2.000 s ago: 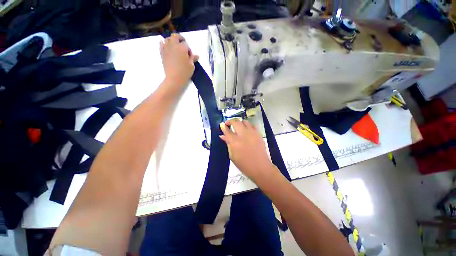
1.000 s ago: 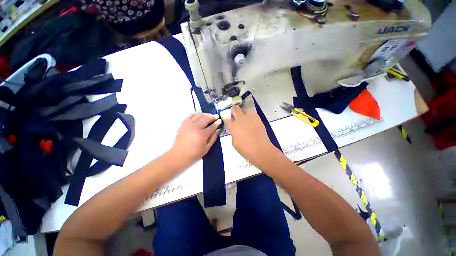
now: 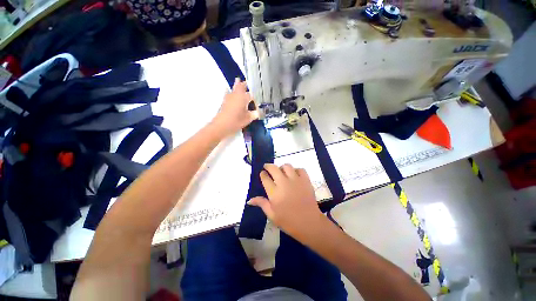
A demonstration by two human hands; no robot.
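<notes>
A long dark fabric band runs from the table's back edge, past the needle area on its left, and over the front edge. My left hand is on the band just left of the needle area, fingers pointing away from me; its grip is partly hidden. My right hand lies at the band's right edge near the front of the table, thumb over the band and fingers partly spread. The cream sewing machine stands behind. A narrower black tape hangs over the front edge.
Yellow snips lie right of the needle. Another black strip crosses the table there, beside an orange-red piece. A pile of black and grey strips covers the left side. A person's patterned garment shows behind the table.
My left hand has moved away from me along the band, towards the needle's left side. My right hand has moved back from the needle towards the front edge. The view has shifted slightly.
</notes>
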